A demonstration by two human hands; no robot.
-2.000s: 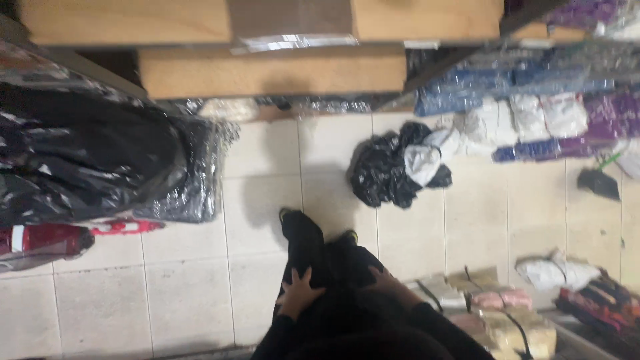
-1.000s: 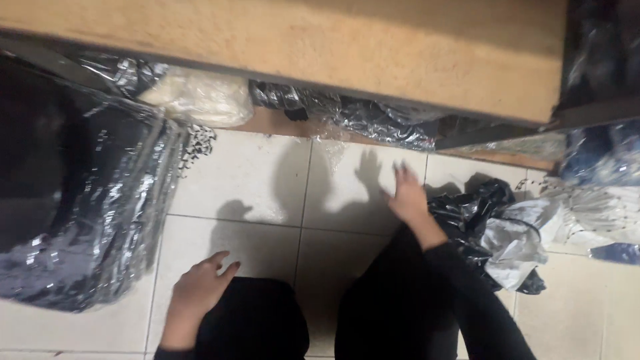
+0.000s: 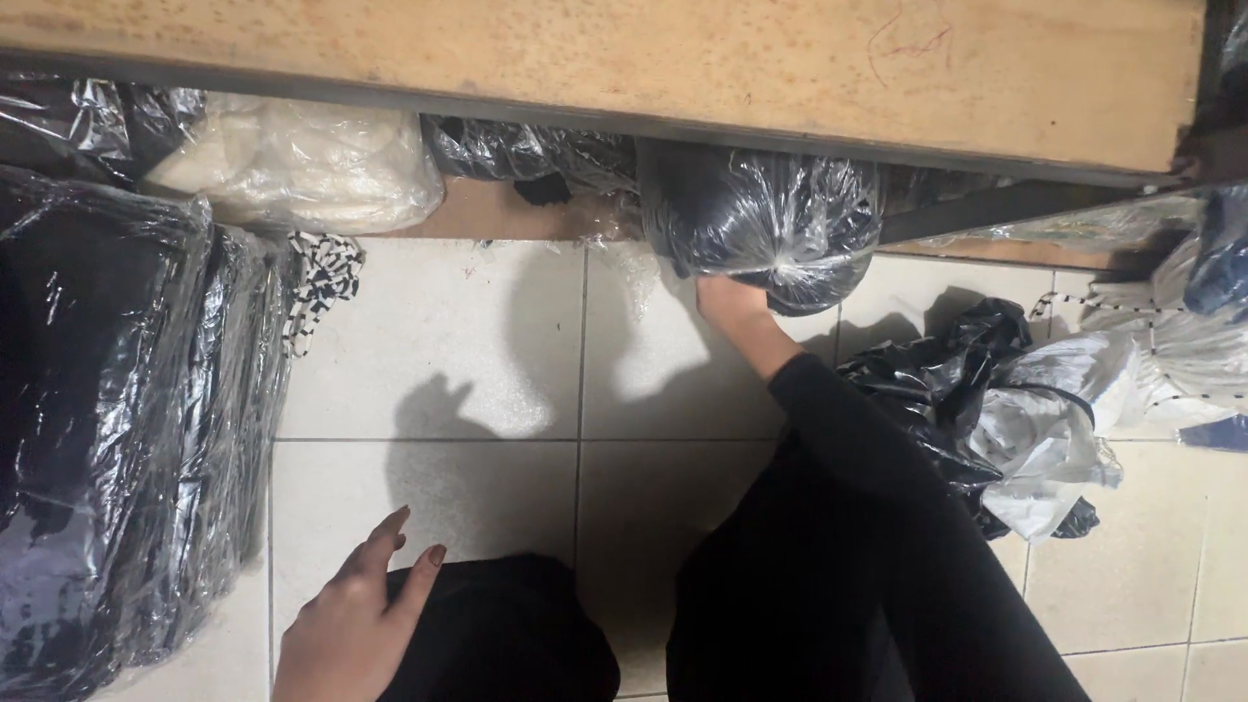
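Note:
A clear plastic bag of dark goods (image 3: 780, 229) juts out from under the wooden shelf board, its gathered end facing me. My right hand (image 3: 731, 302) is at its lower left side, with the fingers hidden beneath or behind it; it appears to grip the bag. Near my left knee, my left hand (image 3: 361, 604) is held in the air with fingers apart and nothing in it. Left of the dark bag, under the same board, are a clear bag of cream-coloured goods (image 3: 312, 171) and a dark plastic-wrapped bundle (image 3: 526, 151).
The wooden shelf board (image 3: 624, 68) crosses the top. A tall stack of dark plastic-wrapped packs (image 3: 107, 419) stands at left, beside a black-and-white patterned cord (image 3: 327, 278). Crumpled black plastic (image 3: 916, 380) and white plastic (image 3: 1048, 429) lie on the tiled floor (image 3: 419, 341) at right.
The view has come closer to the shelf. My right hand has moved from above the floor to the dark bag, which now sticks out from under the board. My left hand stays low and empty.

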